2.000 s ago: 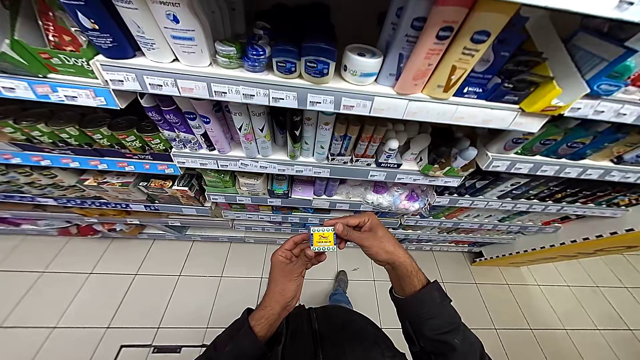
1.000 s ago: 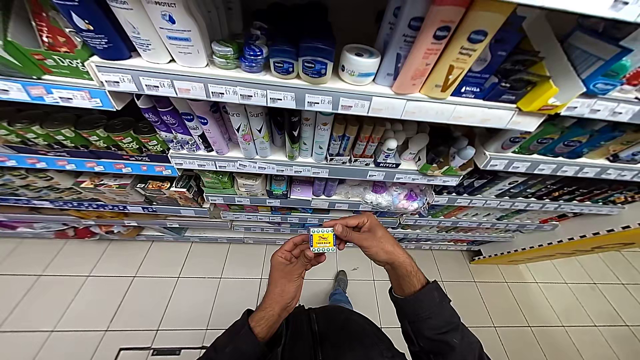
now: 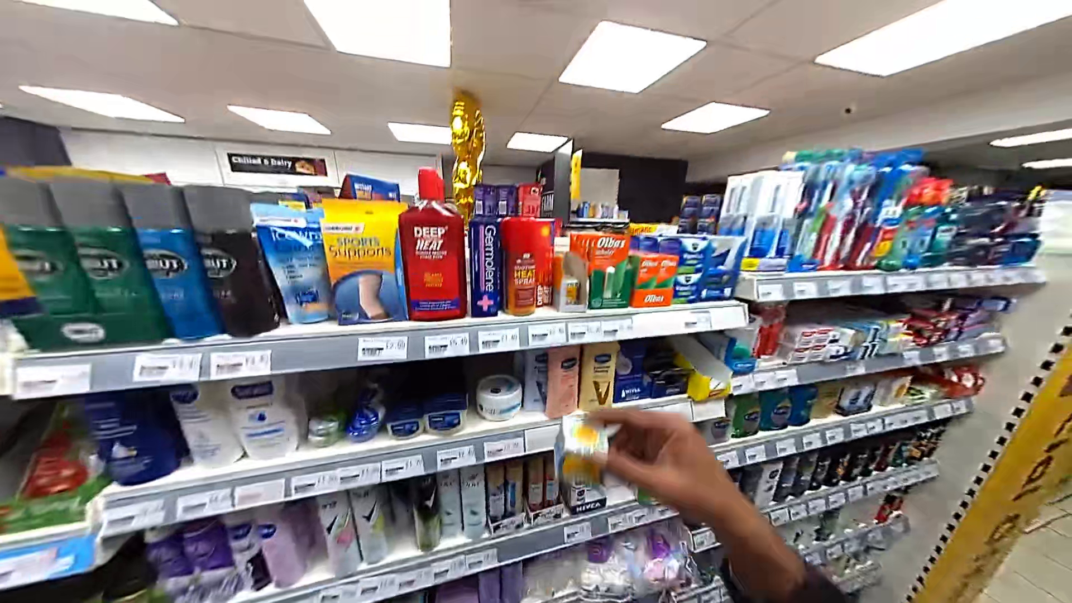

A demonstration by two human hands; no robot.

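Between the thumb and fingers of my right hand is a small yellow-and-white box, blurred by motion. The hand is right of centre, in front of the shelf that holds skin-care tubs and lotion bottles. On the top shelf above it stand a red Deep Heat bottle, a red heat spray can, a small open-fronted box and Olbas packs. My left hand is outside the view.
Deodorant cans fill the top shelf's left end. A white tub sits one shelf lower. Toothbrush packs crowd another shelf at the right, beside a yellow panel. Shelf edges carry price labels.
The view has tilted up to the top shelf. Both hands were on the small box before; now only my right hand holds it, raised in front of the shelves, and my left hand has left the view.
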